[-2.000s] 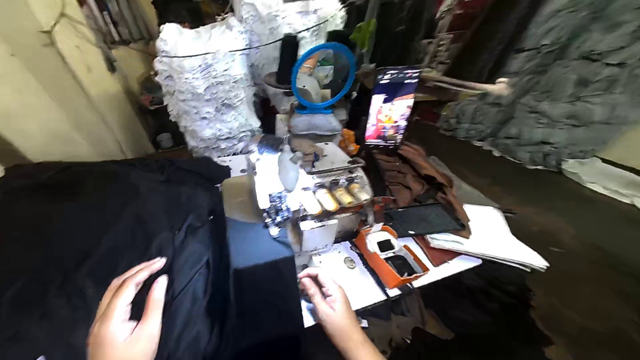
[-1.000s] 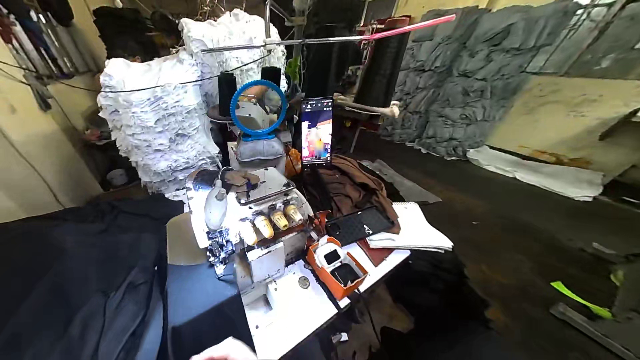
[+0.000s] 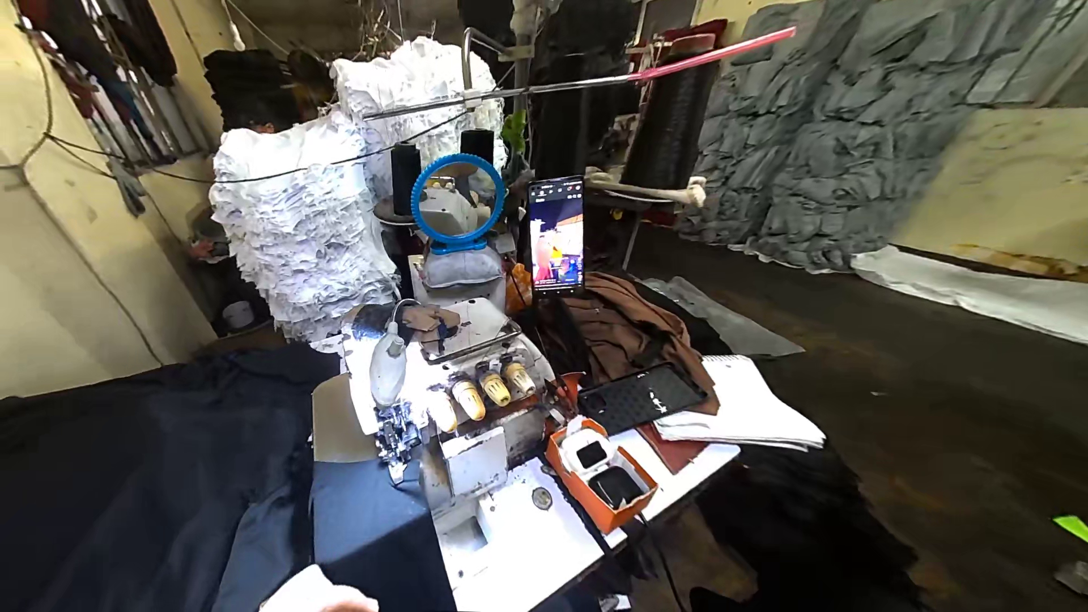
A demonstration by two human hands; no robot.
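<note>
Part of one bare hand, overexposed and cut off by the bottom edge, is beside dark blue cloth (image 3: 365, 527). Which hand it is and whether it holds anything cannot be told; the other hand is out of view. The cloth lies up to the needle and presser foot area (image 3: 397, 446) of a white overlock sewing machine (image 3: 476, 463). A lit lamp (image 3: 388, 370) hangs at its head, and several yellowish tension dials (image 3: 495, 387) line its front. Black cloth (image 3: 153, 484) spreads at the left.
An orange box (image 3: 605, 501) with small devices stands right of the machine, near a black phone case (image 3: 642, 398) and folded white cloth (image 3: 748, 408). Behind are a lit phone (image 3: 557, 238), a blue-framed round mirror (image 3: 457, 241), brown cloth (image 3: 633, 327) and white fabric stacks (image 3: 297, 221).
Two seconds ago both hands showed, the left over the black cloth and the right by the machine's front; now only part of one hand shows. The view has swung up and right.
</note>
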